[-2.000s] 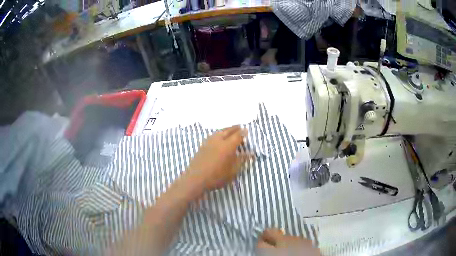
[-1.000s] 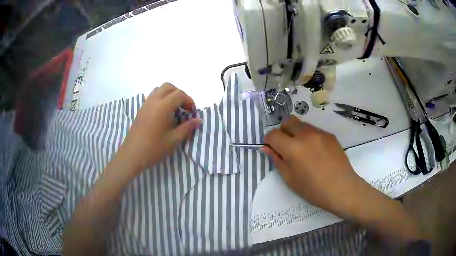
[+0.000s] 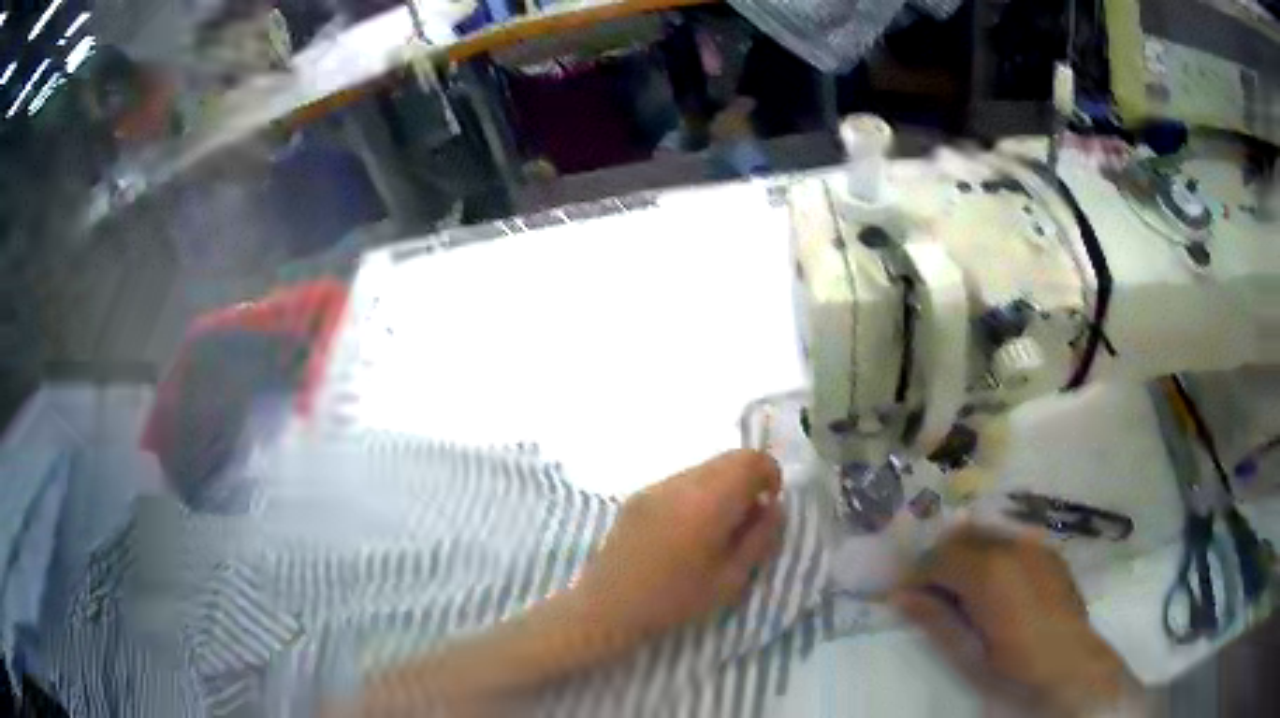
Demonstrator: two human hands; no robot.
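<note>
The striped fabric covers the left and front of the white table, its right edge by the needle area of the sewing machine. My left hand is closed on the fabric just left of the needle plate. My right hand is blurred, in front of the machine head, fingers bent. A faint thin line near its fingertips may be tweezers; I cannot tell for sure. The small striped piece cannot be made out under the blur.
Black thread snips lie right of the needle. Scissors with black loops lie farther right. A red-edged bin stands at the left. Behind the table are another worktop and hanging striped cloth.
The view has tilted up again. My left hand has moved right with the fabric, closer to the needle. My right hand has moved away from the fabric, to the right.
</note>
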